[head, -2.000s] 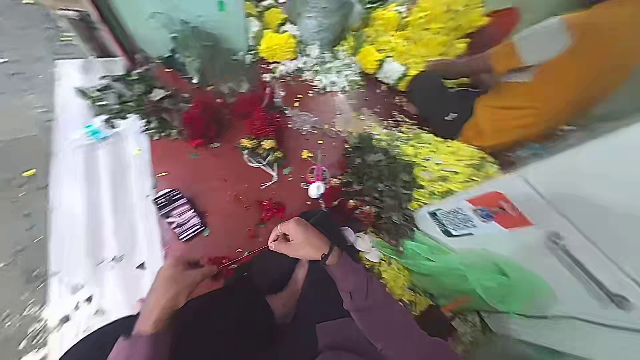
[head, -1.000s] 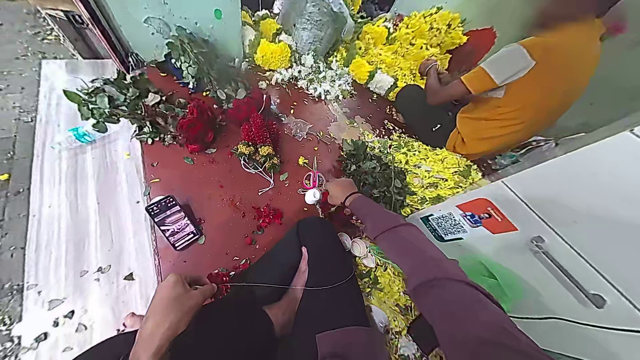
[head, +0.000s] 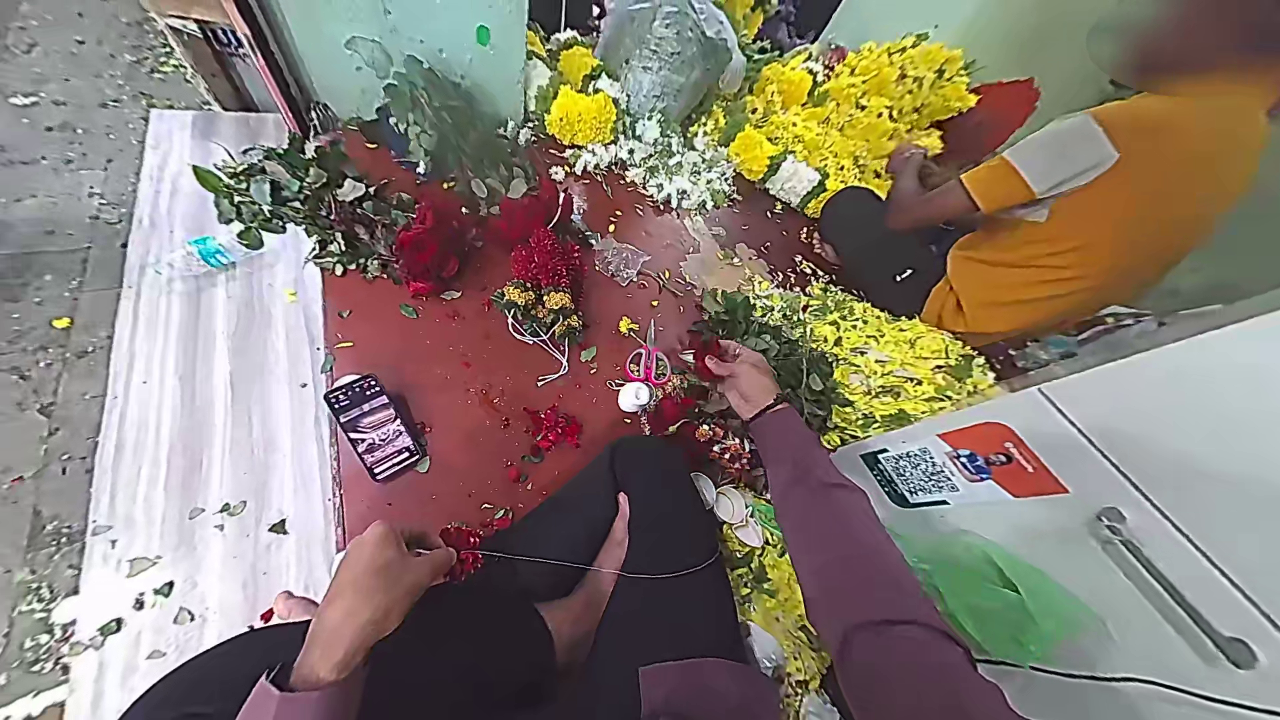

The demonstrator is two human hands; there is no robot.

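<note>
My left hand (head: 385, 580) pinches the end of a short string of red flowers (head: 464, 551) above my lap. From these flowers a white thread (head: 590, 568) runs slackly across my dark trousers toward the right. My right hand (head: 742, 378) is stretched forward beyond my knee, its fingertips on a dark red flower (head: 703, 357) beside green leafy stems. Just left of it lie pink-handled scissors (head: 648, 367) and a white thread spool (head: 634, 397). Loose red petals (head: 553, 428) are scattered on the red floor. A needle cannot be made out.
A smartphone (head: 374, 428) lies at the left. Red roses (head: 430, 245) and a tied red-and-yellow flower bunch (head: 545, 280) are ahead. Yellow flowers (head: 890, 370) are heaped at the right, near a white cabinet (head: 1090, 430) and green plastic bag (head: 990, 590). Another person in orange (head: 1100, 220) sits at the back right.
My right hand has moved from above my lap out to the flowers by the scissors. My left hand still holds the red flower string. The thread, earlier drawn between my hands, now hangs slack.
</note>
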